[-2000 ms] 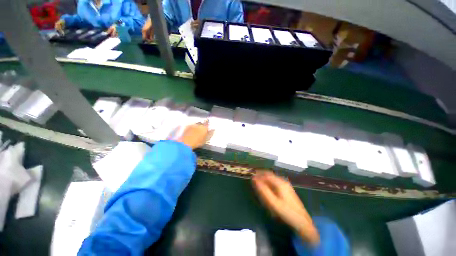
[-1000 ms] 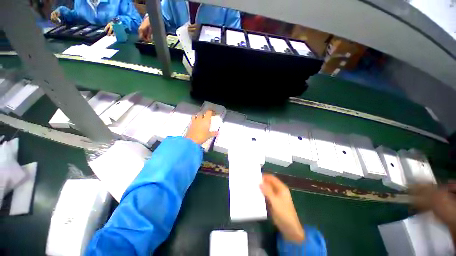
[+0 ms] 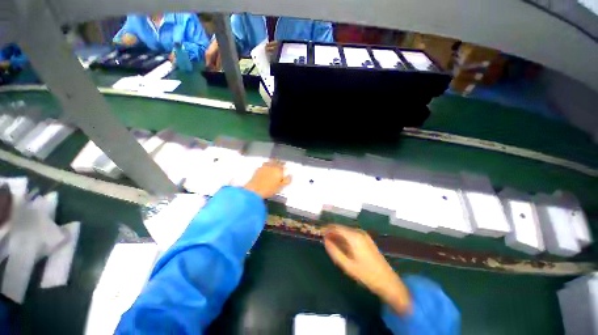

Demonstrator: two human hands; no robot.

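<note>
A close row of white phone boxes (image 3: 413, 196) lies on the green conveyor belt, some with a dark round spot. My left hand (image 3: 269, 179) rests on the boxes near the middle of the row; its fingertips blend into the white, so whether it grips one is unclear. My right hand (image 3: 357, 258) is over the near belt rail, blurred, fingers bent, with no card visible in it. A small stack of white inserts (image 3: 319, 324) lies on the near bench, cut off by the lower edge.
A grey post (image 3: 98, 118) rises at left. Black phone trays (image 3: 354, 98) are stacked across the belt. A bagged white bundle (image 3: 121, 281) and loose white pieces (image 3: 39, 239) lie at left. A white stack (image 3: 580, 304) is at far right. People in blue smocks work opposite.
The white card that my right hand held one second ago is out of that hand. My left hand stays over the row. The neighbour's hand at right is gone from view.
</note>
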